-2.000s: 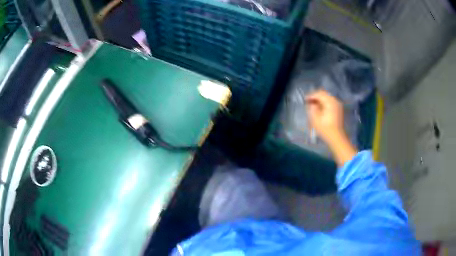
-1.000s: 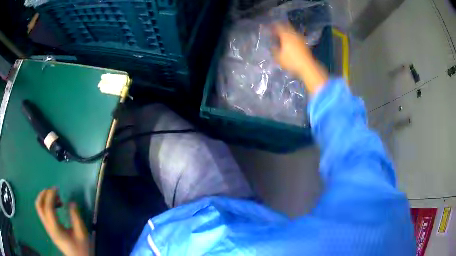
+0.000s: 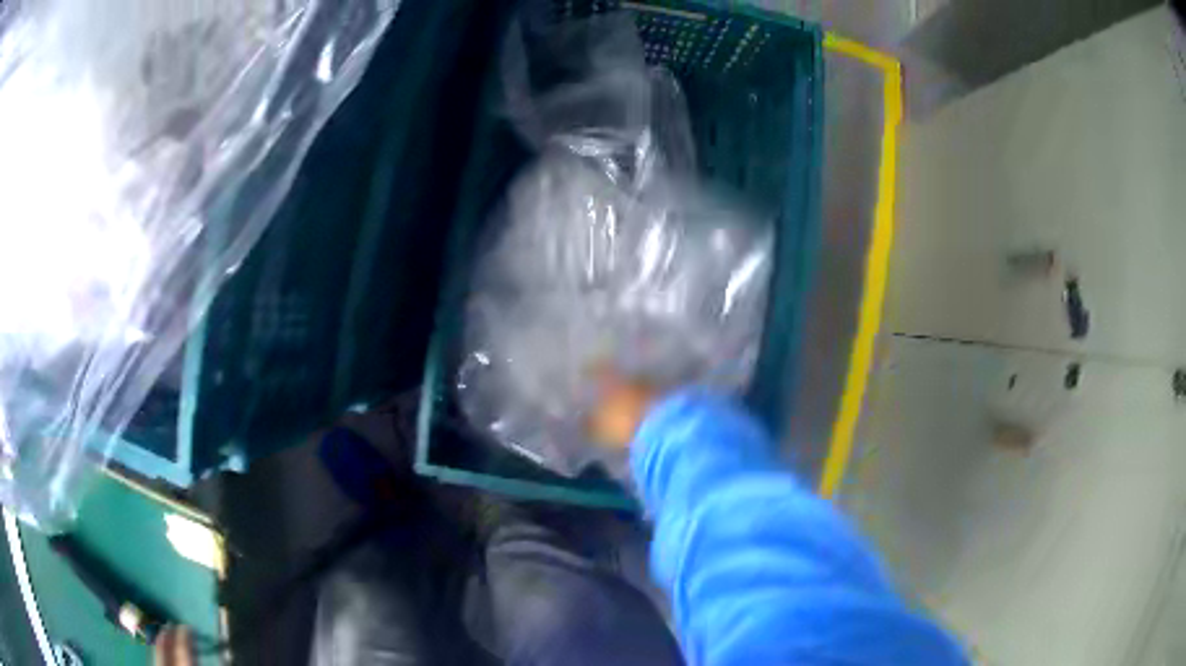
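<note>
My right hand (image 3: 622, 406), blurred and mostly hidden by its blue sleeve, is at the clear crinkled plastic bags (image 3: 585, 273) inside the floor crate (image 3: 520, 484). Whether its fingers hold the plastic cannot be told. My left hand (image 3: 174, 647) shows only as a small part at the bottom left, by the bench edge. It is beside the electric screwdriver (image 3: 124, 612), which lies on the green bench top (image 3: 143, 527). The rest of my left hand is cut off by the frame.
A second green-teal crate (image 3: 280, 319) stands at left, beside the bench. Whitish clear plastic (image 3: 130, 195) hangs over it. A yellow floor line (image 3: 874, 273) runs right of the floor crate. Pale cabinets (image 3: 1041, 234) stand at far right. My legs are below the crates.
The view has swung right and down over the floor crate. My right hand has moved to the crate's near side. The bagged plastic bulges higher. Plastic over the left crate has come into view.
</note>
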